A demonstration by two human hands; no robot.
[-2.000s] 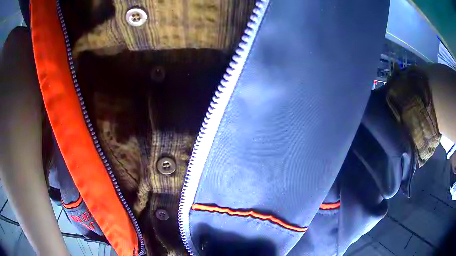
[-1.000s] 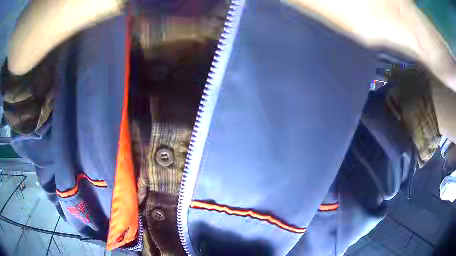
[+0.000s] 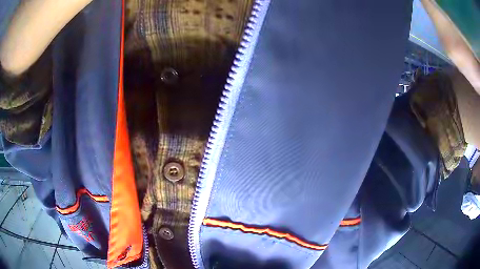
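My jacket (image 3: 305, 131) and the plaid shirt (image 3: 173, 147) under it fill most of the view. The jacket is dark blue, open at the front, with a white zip and orange trim. A bare forearm (image 3: 39, 34) comes out of a rolled plaid sleeve at the upper left and is cut off by the top edge. Another bare forearm (image 3: 457, 44) shows at the upper right, above a plaid sleeve (image 3: 445, 118). Neither of my hands can be made out, and no work piece is visible.
Grey tiled floor (image 3: 26, 210) shows at the lower left, with a dark curved line across it. More floor shows at the lower right. A small white item (image 3: 470, 205) is at the right edge, too unclear to name. A green surface (image 3: 468, 18) is at the upper right corner.
The left-side forearm has risen from hanging down to the upper left, and the orange jacket edge has swung inward. The right-side forearm crossed the top a second ago and has moved back toward the right edge.
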